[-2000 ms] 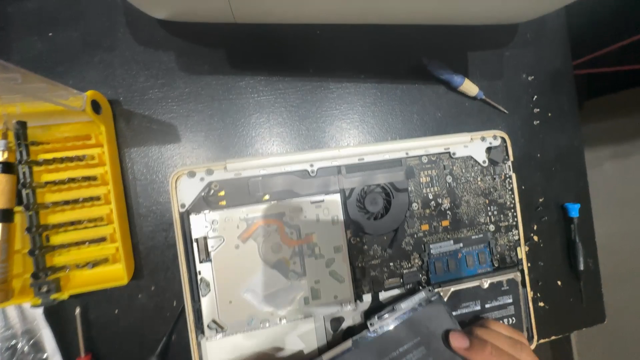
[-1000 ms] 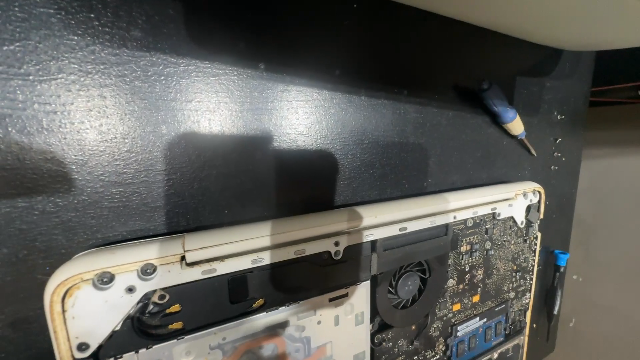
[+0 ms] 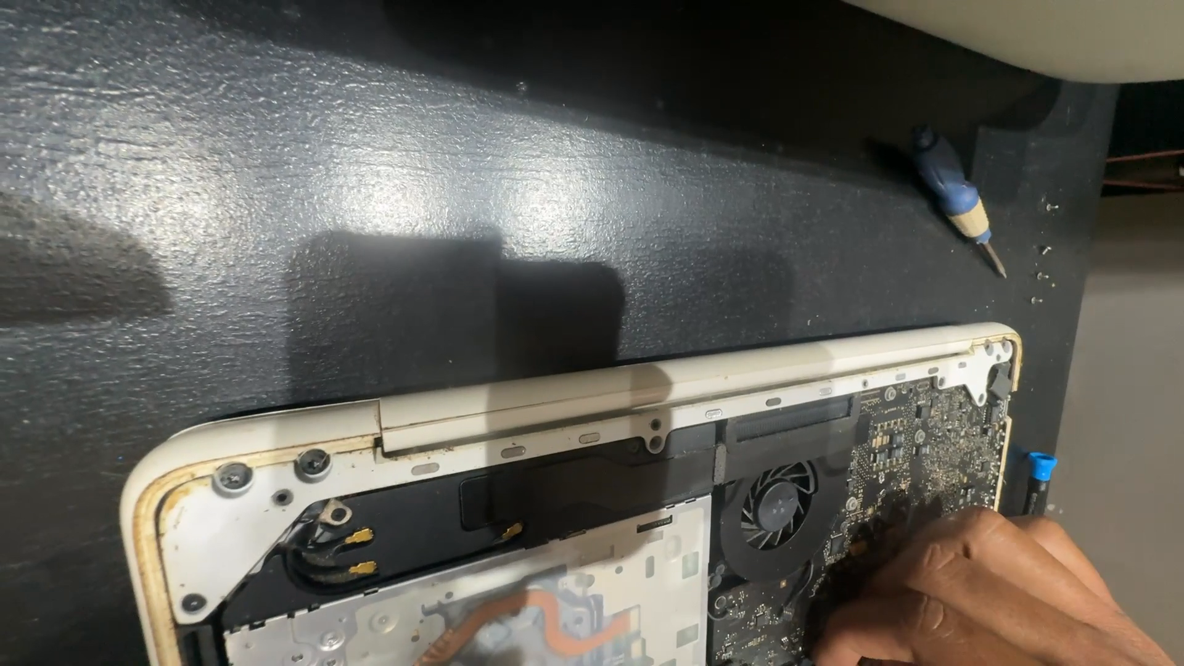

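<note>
An opened white laptop lies on the black table, its yellowed casing rim (image 3: 721, 384) running across the view. Inside are a round cooling fan (image 3: 775, 505), a circuit board (image 3: 925, 444) and a metal optical drive (image 3: 555, 592) with an orange flat cable (image 3: 518, 615). My right hand (image 3: 980, 592) is over the lower right of the circuit board, fingers bent and pointing down; its fingertips are hidden, so whether it holds anything does not show. My left hand is out of view.
A blue-handled screwdriver (image 3: 953, 190) lies on the table (image 3: 416, 166) behind the laptop, with several small screws (image 3: 1043, 250) to its right. A blue-capped screwdriver (image 3: 1041, 472) lies beyond the laptop's right edge. A pale rounded object (image 3: 1036, 37) stands at the top right.
The view has moved much closer to the laptop's rear edge. My right hand, out of view one second ago, is now over the circuit board. Two seconds ago, a hand held a dark part near the battery.
</note>
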